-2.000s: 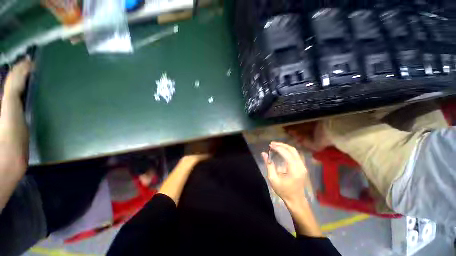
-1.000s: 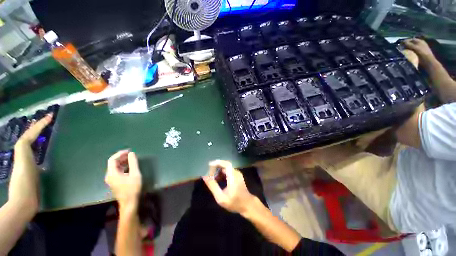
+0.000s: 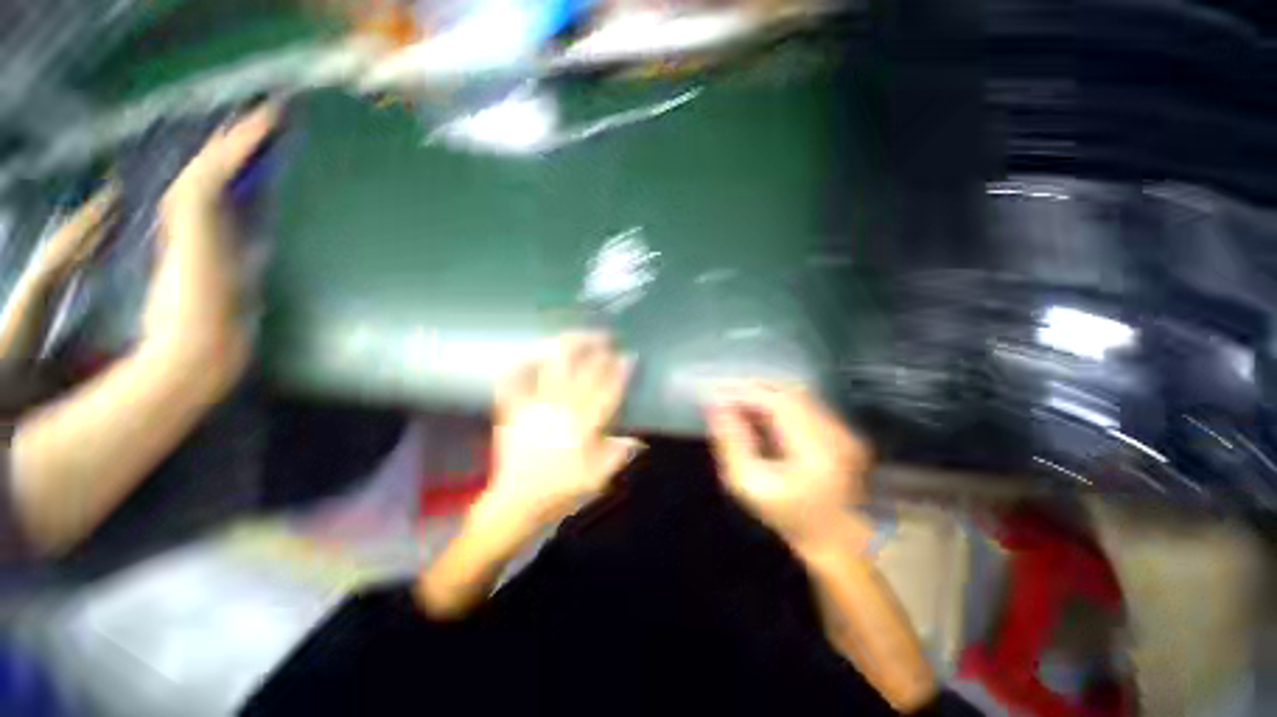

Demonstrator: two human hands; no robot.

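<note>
The view is strongly blurred. A small pile of whitish bits (image 3: 620,269) lies on the dark green bench top (image 3: 420,210). My left hand (image 3: 557,420) is at the bench's front edge, below and left of the pile, back up, fingers spread forward; no object shows in it. My right hand (image 3: 787,455) is at the front edge to the right, its fingers curled with thumb and index close together. Blur hides whether it holds something small.
Glossy black trays (image 3: 1106,336) stand at the right. A clear plastic bag (image 3: 511,119) lies at the back. Another person's arms (image 3: 189,294) reach in at the left over dark items. A red stool (image 3: 1050,602) is below right.
The view has swung, so the bench contents sit further right or higher. My left hand has opened from its curled pose and moved nearer my right hand. The other person's second hand now shows.
</note>
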